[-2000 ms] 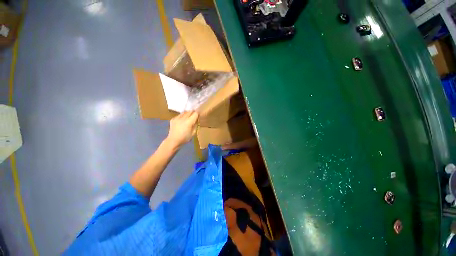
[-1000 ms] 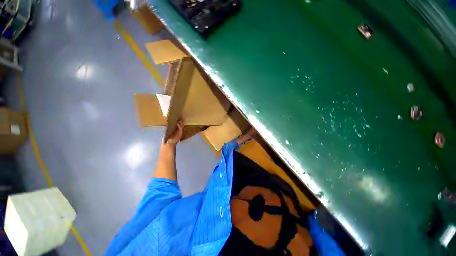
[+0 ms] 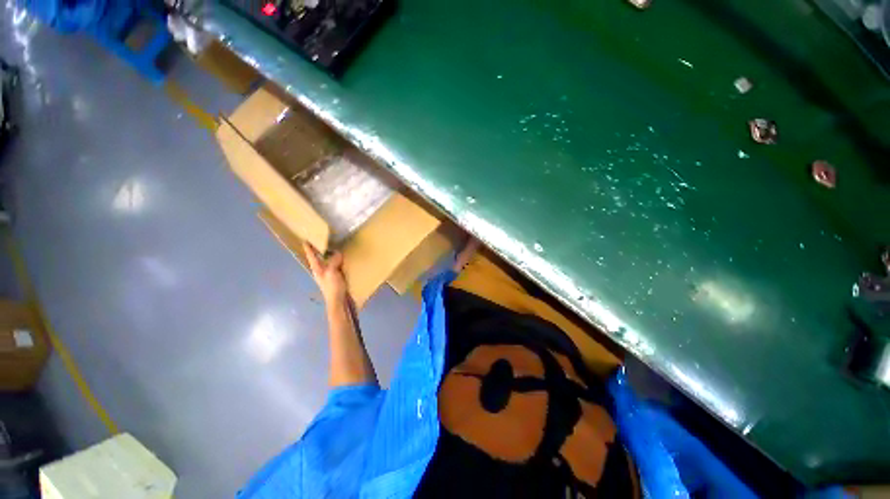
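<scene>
A brown cardboard box [image 3: 376, 249] stands open below the near edge of the green bench, with clear crumpled plastic [image 3: 351, 193] inside. My left hand [image 3: 330, 273] grips the box at its near left corner, by the raised side flap [image 3: 268, 185]. A small patch of skin, seemingly part of my right hand [image 3: 466, 253], shows under the bench edge beside the box; its fingers and anything in it are hidden.
The green bench [image 3: 586, 205] with a shiny metal edge runs diagonally. It bears a black fixture [image 3: 327, 29], several small modules [image 3: 763, 131] and white specks. A pale block-like box [image 3: 107, 476] stands at lower left. A blue stool [image 3: 137, 39] is at upper left.
The box has turned and tucked in along the bench edge. Its raised flap has swung outward, showing the plastic again. My left hand stays on the box. The view has shifted.
</scene>
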